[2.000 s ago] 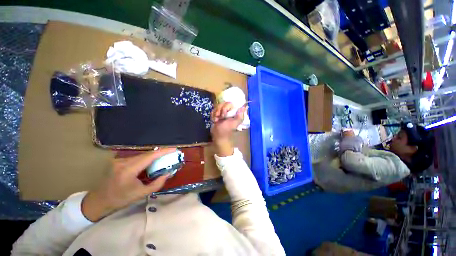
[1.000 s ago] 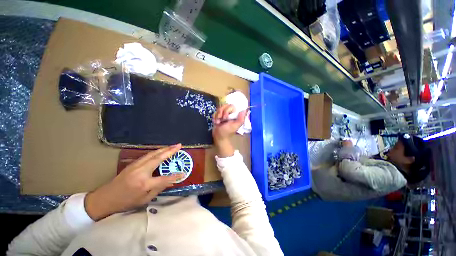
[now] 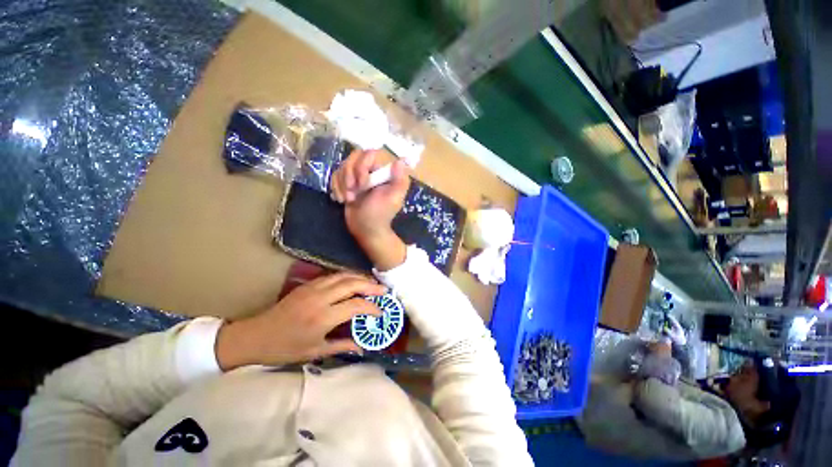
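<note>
My left hand (image 3: 306, 319) holds a pale teal-white spoked wheel (image 3: 377, 322) by its edge, flat on the red-brown board (image 3: 301, 274). My right hand (image 3: 372, 196) is closed around a white object (image 3: 380, 175), seemingly the grip of a thin tool; its tip is not visible. The right hand is over the upper part of the black pad (image 3: 315, 222). Tiny silver-white parts (image 3: 429, 219) lie scattered on the pad's right part, right of my right wrist.
A blue bin (image 3: 556, 274) at right holds a heap of metal parts (image 3: 543, 367). A cream-white pot (image 3: 489, 228) and white wipe (image 3: 488, 264) sit beside it. A clear bag (image 3: 283, 146) and white wad (image 3: 358, 119) lie upper left. Another person (image 3: 675, 401) sits at right.
My right hand has moved left from beside the pot to over the black pad. My left hand stays on the wheel, which was tilted and now lies flat. The whole view has turned.
</note>
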